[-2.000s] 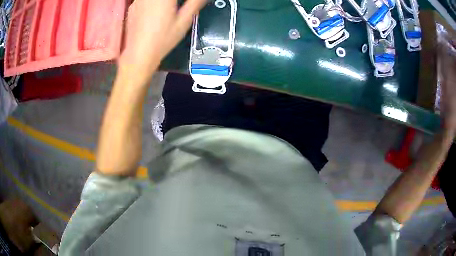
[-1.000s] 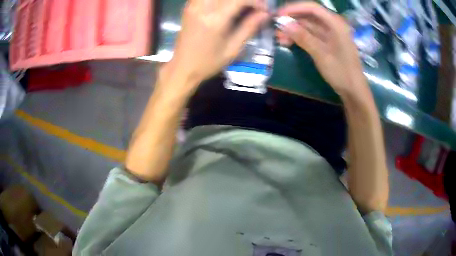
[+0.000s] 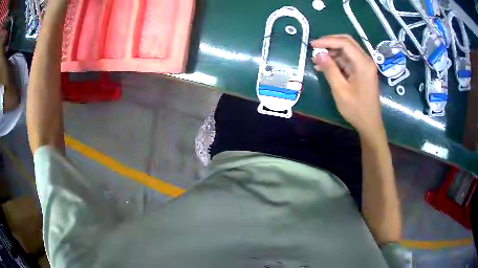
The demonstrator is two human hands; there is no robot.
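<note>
A loop-frame housing [image 3: 279, 94] lies on the green bench in front of me, its loop pointing away and its wide end with the blue band at the bench's front edge. A small washer [image 3: 290, 30] lies inside the loop. My right hand [image 3: 348, 73] is just right of the housing, not touching it, and pinches a small white round part [image 3: 319, 52] between thumb and fingertips. My left arm reaches up over the left side of the pink foam tray [image 3: 136, 63]; my left hand is cut off by the top edge of the picture.
Several similar housings [image 3: 436, 52] lie piled at the right. Loose washers [image 3: 400, 90] lie near them, and a white round piece [image 3: 318, 4] at the top. Another person's arm [image 3: 8, 78] shows at the far left. The bench's front edge runs below the housing.
Both hands were together over the housing; now my left arm has moved far left over the tray and out at the top. My right hand stays near the housing. The view has shifted.
</note>
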